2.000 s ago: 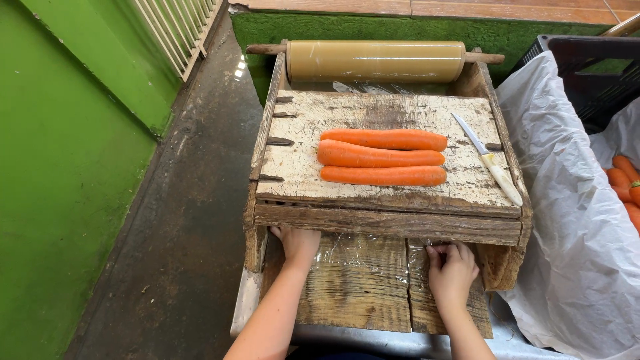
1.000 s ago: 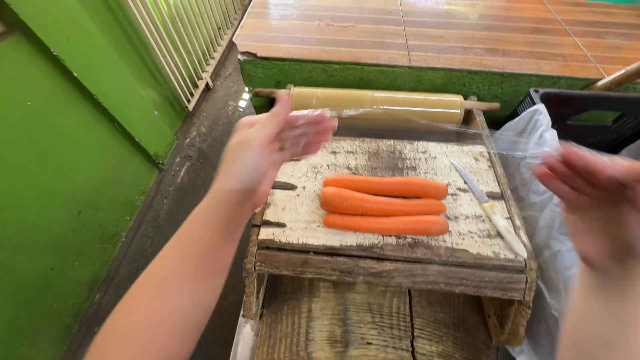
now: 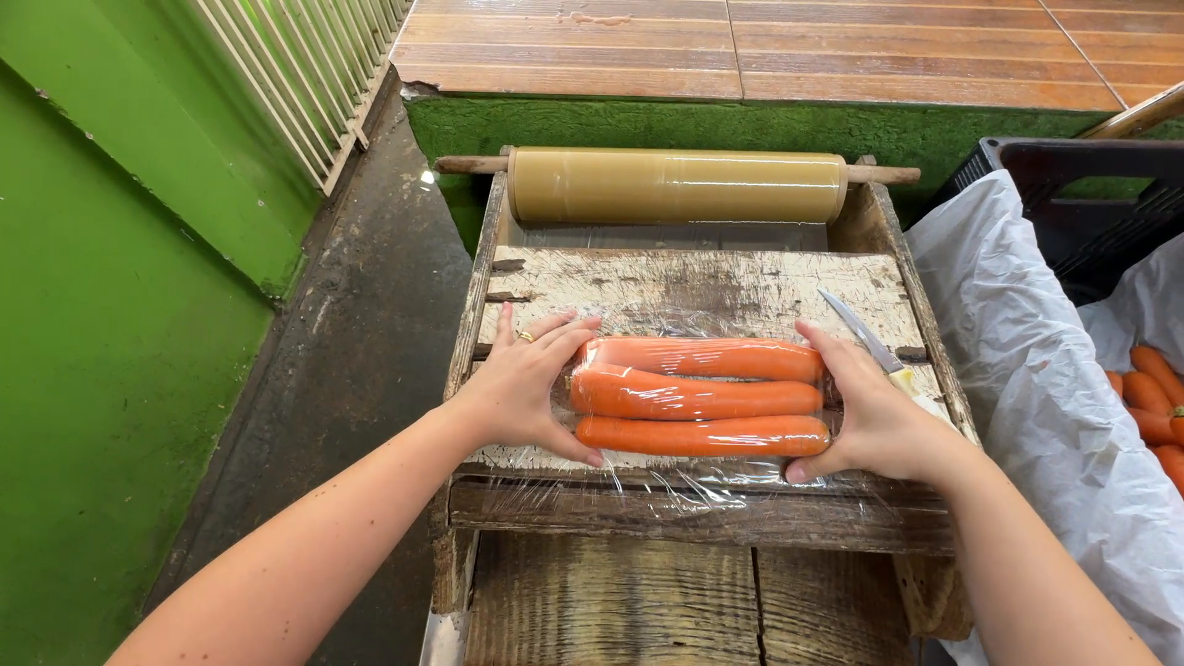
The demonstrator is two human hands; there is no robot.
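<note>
Three carrots [image 3: 698,398] lie side by side on a worn wooden board [image 3: 647,282], covered by clear plastic film [image 3: 684,490] that hangs over the board's front edge. Around their left ends is my left hand [image 3: 527,388], with a ring on one finger; around the right ends is my right hand [image 3: 865,412]. Both press the film against the carrots. A small knife [image 3: 865,333] lies beside my right hand, its pale handle partly hidden. Behind the board a large roll of plastic film [image 3: 675,187] rests on a wooden rod across the frame.
On the right, a black plastic crate [image 3: 1045,166] and white lining [image 3: 1036,370] stand by more carrots [image 3: 1152,393]. A tiled ledge [image 3: 740,55] runs behind the roll. A green wall [image 3: 120,305] and pale metal bars [image 3: 296,83] are at the left.
Both hands have come down from above the board to the ends of the carrots. The film, earlier stretched between the raised hands, now covers the carrots.
</note>
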